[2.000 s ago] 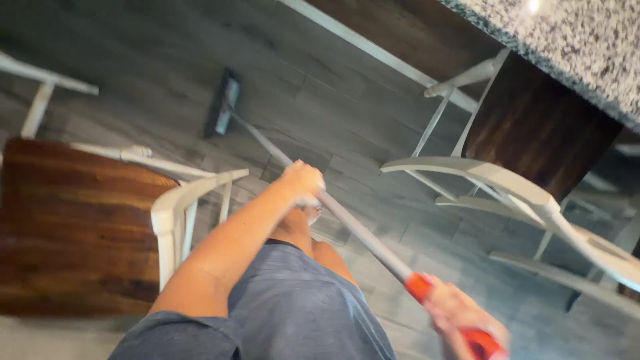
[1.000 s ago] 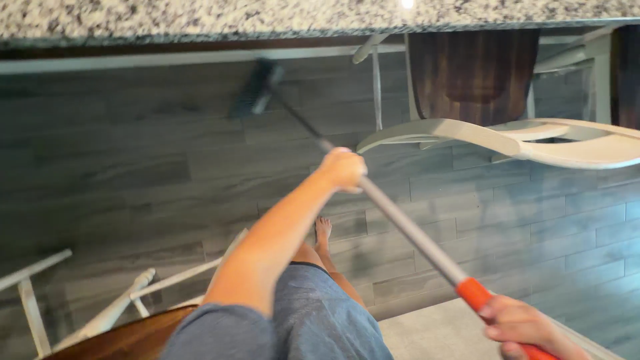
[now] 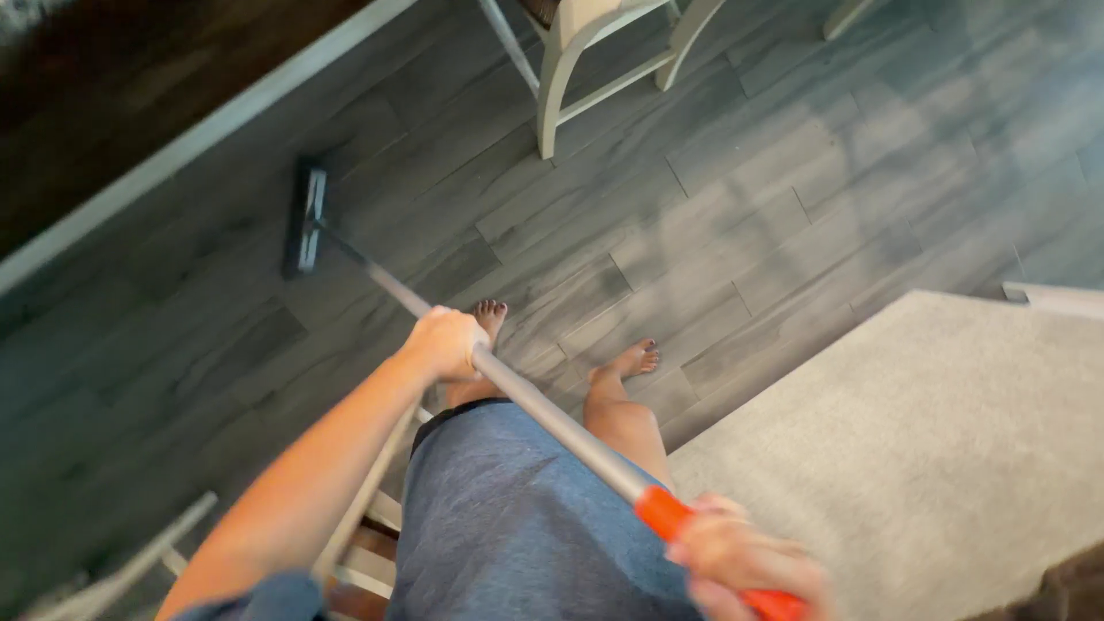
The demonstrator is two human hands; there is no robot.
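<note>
A long-handled push broom with a grey metal pole (image 3: 561,427) runs from the lower right up to the left. Its dark, narrow head (image 3: 306,220) rests on the wood-look plank floor (image 3: 517,233), near a pale baseboard. Partway along the pole, my left hand (image 3: 444,345) is closed around it. My right hand (image 3: 746,556), somewhat blurred, grips the red end of the handle. My bare feet show on the floor beyond the pole. Bristles under the head are too blurred to make out.
A pale chair or stool (image 3: 561,78) stands at the top. Cream chair parts (image 3: 366,492) lie close by my left arm, with another piece (image 3: 138,569) at the lower left. A beige rug (image 3: 914,440) spreads on the right. The baseboard (image 3: 207,129) crosses the upper left.
The view has turned and shifted a lot; the rug and both feet now show more fully, while the granite counter has nearly left the frame. Both hands have kept hold of the broom.
</note>
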